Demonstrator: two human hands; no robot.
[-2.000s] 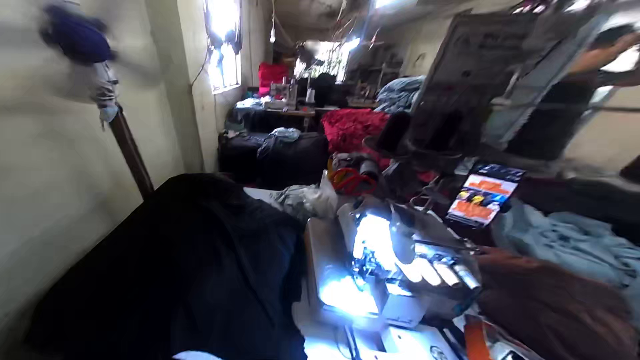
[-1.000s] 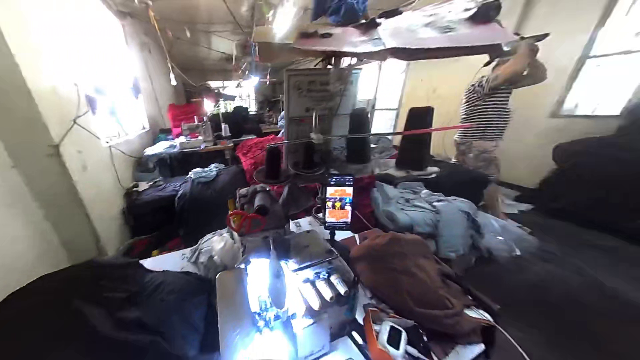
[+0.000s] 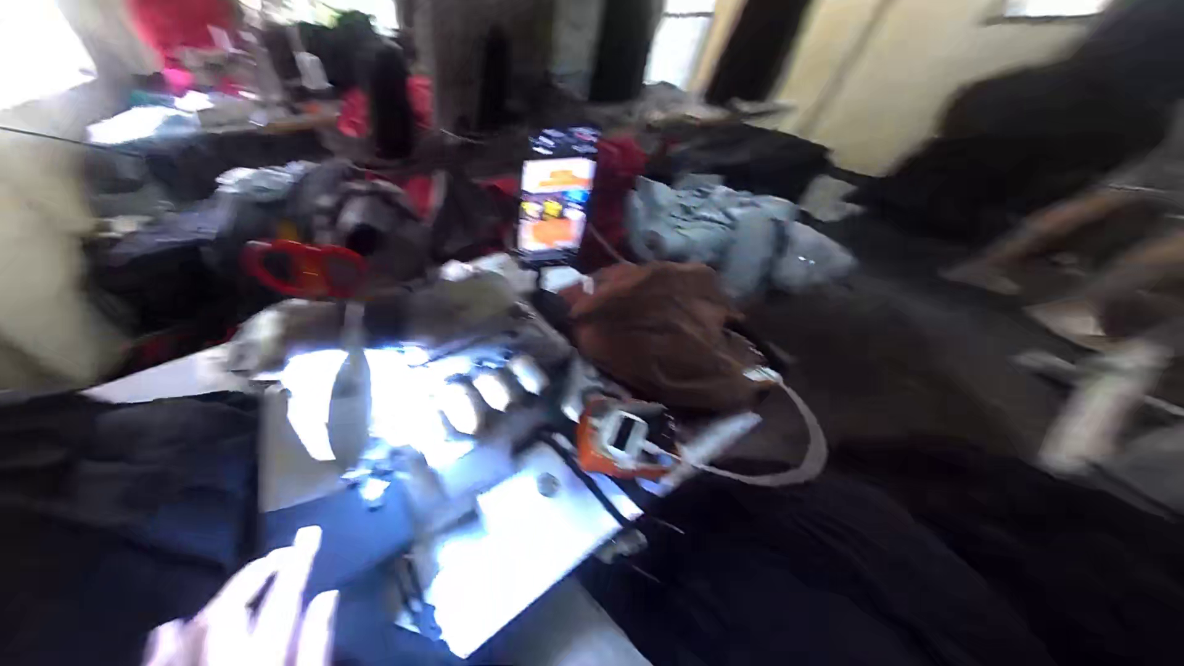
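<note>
Under the bright lamp stands an industrial sewing machine (image 3: 518,518), its light body glaring and blurred. My left hand (image 3: 264,606) reaches in at the lower left, fingers spread, beside the needle area and over dark cloth (image 3: 342,546); no object shows between the fingers. Dark fabric (image 3: 120,481) lies to the left of the machine. Behind the machine a smartphone (image 3: 557,199) stands upright with its screen lit. My right hand is out of the frame.
Brown cloth (image 3: 657,333) is heaped behind the machine's right side, near an orange-and-white object (image 3: 624,439) with a pale cord. Red loop handles (image 3: 305,268) lie at the back left. Grey-blue garments (image 3: 712,227) sit farther back, and black fabric (image 3: 814,564) spreads at the right.
My left hand has come into view at the lower left. The view has swung right and down. The person in the striped shirt seen standing at the right earlier is no longer plainly visible.
</note>
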